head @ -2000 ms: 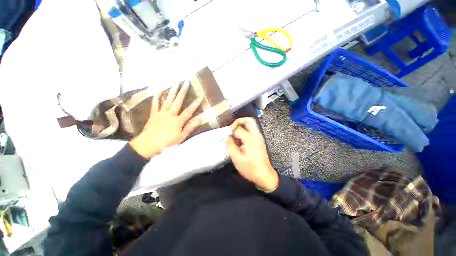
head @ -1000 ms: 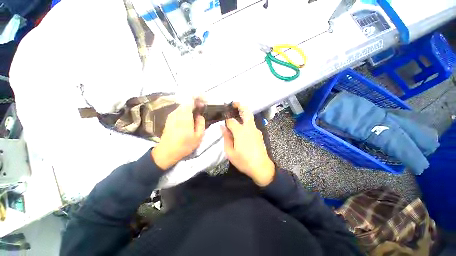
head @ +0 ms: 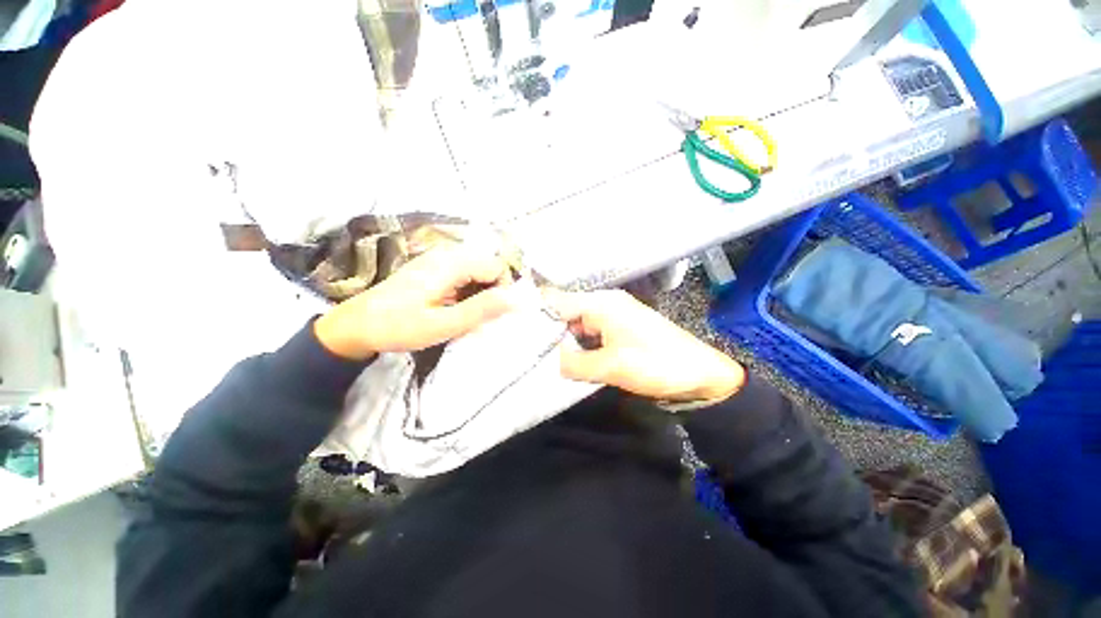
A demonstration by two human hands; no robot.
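The white lining (head: 483,384) hangs over the table's front edge, with a thin dark line along it. My left hand (head: 425,299) pinches the garment's edge between thumb and fingers. My right hand (head: 634,344) grips the same edge just to the right. The fingertips are close together and hide what lies between them. Brown plaid cloth (head: 353,263) lies bunched behind my left hand. A short brown tab (head: 245,238) sticks out at the left.
The sewing machine (head: 519,60) stands behind the hands. Scissors (head: 722,157) with green and yellow handles lie to its right. A blue crate (head: 833,362) holding blue-grey garments (head: 899,326) and plaid cloth (head: 966,549) are at the right. More white material (head: 217,109) covers the left.
The plaid cloth that was flat under my left hand is now bunched behind it. The white lining is folded up towards me, and both hands have closed in on its edge.
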